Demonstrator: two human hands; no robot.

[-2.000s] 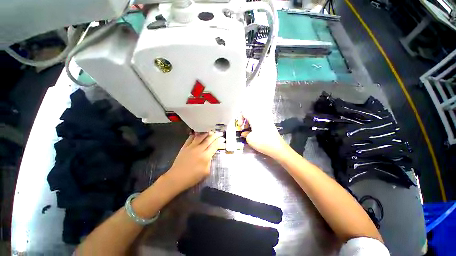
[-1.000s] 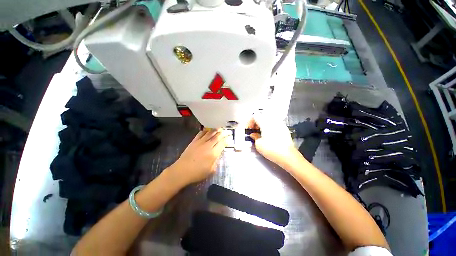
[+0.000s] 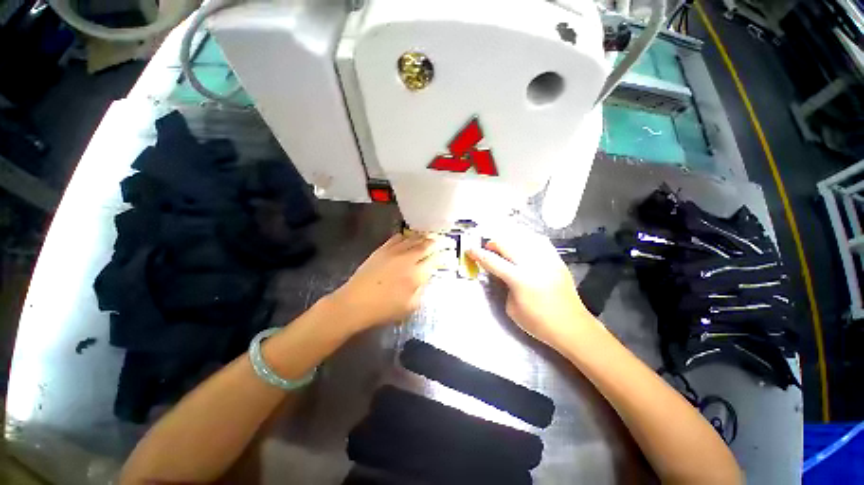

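Note:
My left hand and my right hand are bare and lie at either side of the small metal and yellow clamp under the sewing machine head. My left fingertips lie flat at the clamp's left side. My right thumb and fingers are bent at its right side, over the end of a dark zipper piece that runs right to the pile. What the fingertips hold is mostly hidden. One black strip lies slanted nearer me, above a stack of black strips.
A crumpled black fabric heap lies at left. A pile of black zippers with pale lines lies at right, with a black cord loop below it. A blue bin is at the lower right. The metal table has a pale left edge.
The view has shifted, so the machine head sits further right and larger. My right hand has turned, with its thumb now showing beside the clamp. My left hand remains at the clamp's left side.

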